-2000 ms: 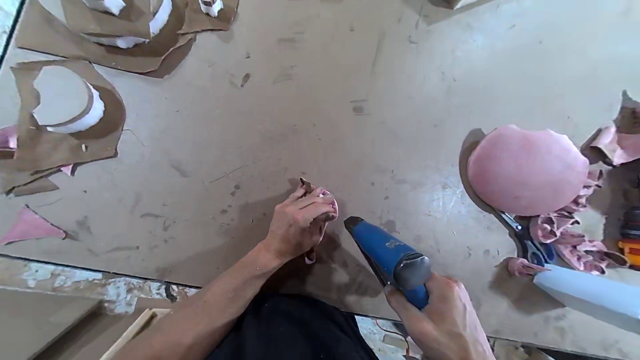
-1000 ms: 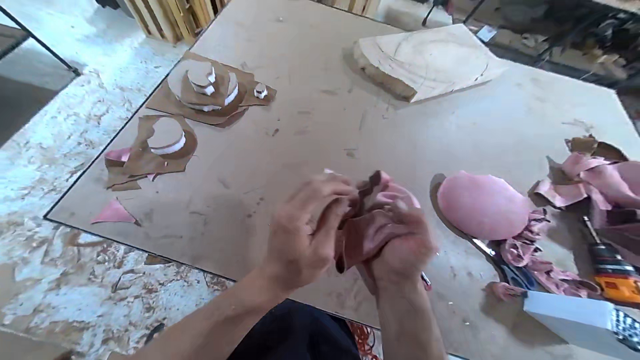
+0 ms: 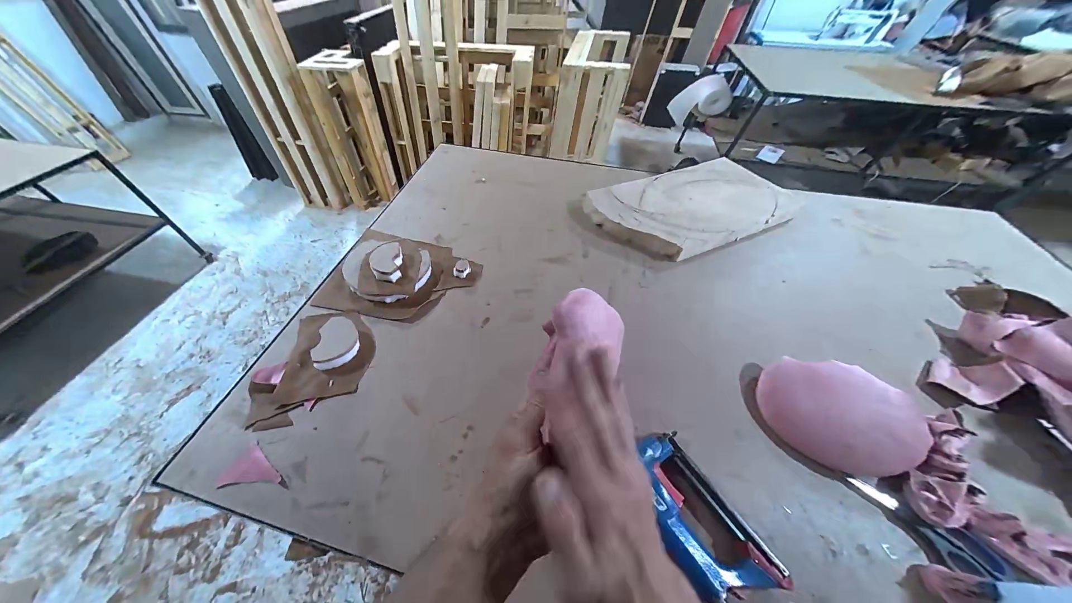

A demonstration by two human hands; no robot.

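Note:
A small pink fabric-covered piece (image 3: 589, 322) is held upright over the table, its rounded end pointing away from me. My left hand (image 3: 511, 469) grips it from the left, partly hidden. My right hand (image 3: 595, 452), blurred, lies with its fingers flat along the piece's right side. A blue staple gun (image 3: 691, 536) rests on the table just right of my hands. Farther right lies a larger round pink fabric-covered pad (image 3: 842, 414), with scissors (image 3: 930, 532) beside gathered pink scraps (image 3: 946, 469) at its lower right.
Brown sheets with white foam rounds (image 3: 335, 342) lie on the table's left, near a pink triangular scrap (image 3: 249, 467). A thick pale foam slab (image 3: 695, 201) rests at the back. More pink fabric (image 3: 997, 352) is at the right. Wooden frames (image 3: 502, 92) stand behind the table.
The staple gun, in my right hand two seconds ago, now lies on the table. The fabric between my hands has turned from a loose bundle to a rounded pink shape. The view has tilted up.

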